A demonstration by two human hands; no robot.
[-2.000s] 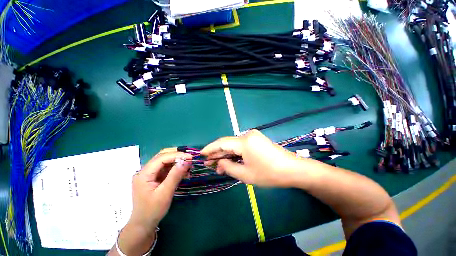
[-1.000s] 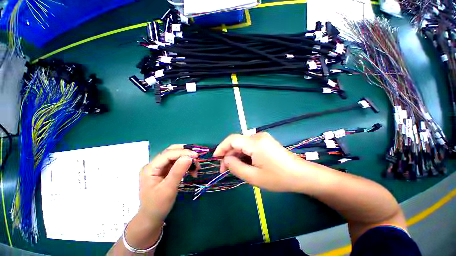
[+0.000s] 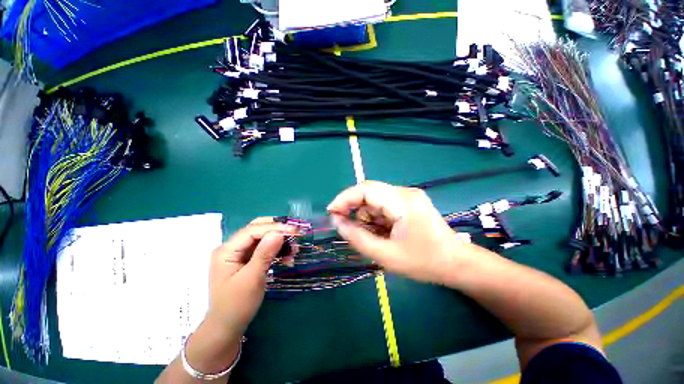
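Note:
My left hand [image 3: 251, 262] pinches a small black connector housing [image 3: 283, 244] at the centre, mostly hidden by the fingers. Pink and dark wires [image 3: 300, 224] come out of it to the right. My right hand [image 3: 390, 225] is just right of it, thumb and forefinger close together at a thin reddish wire; the tips are blurred, so the grip is unclear. The harness being built [image 3: 330, 280] lies under and in front of both hands, its thin coloured wires running right to labelled branches [image 3: 495, 207] with small dark connectors.
A pile of black sleeved harnesses [image 3: 360, 86] lies behind. A blue and yellow wire bundle [image 3: 64, 195] and a printed sheet [image 3: 139, 292] are at left. A labelled wire bundle [image 3: 600, 165] lies right, dark cables [image 3: 671, 112] beyond. A blue bin [image 3: 90, 30] is top left.
My right hand has moved slightly right and up, its fingertips farther from the connector. The blue and white wire ends seen below it a second ago no longer show there. My left hand stays.

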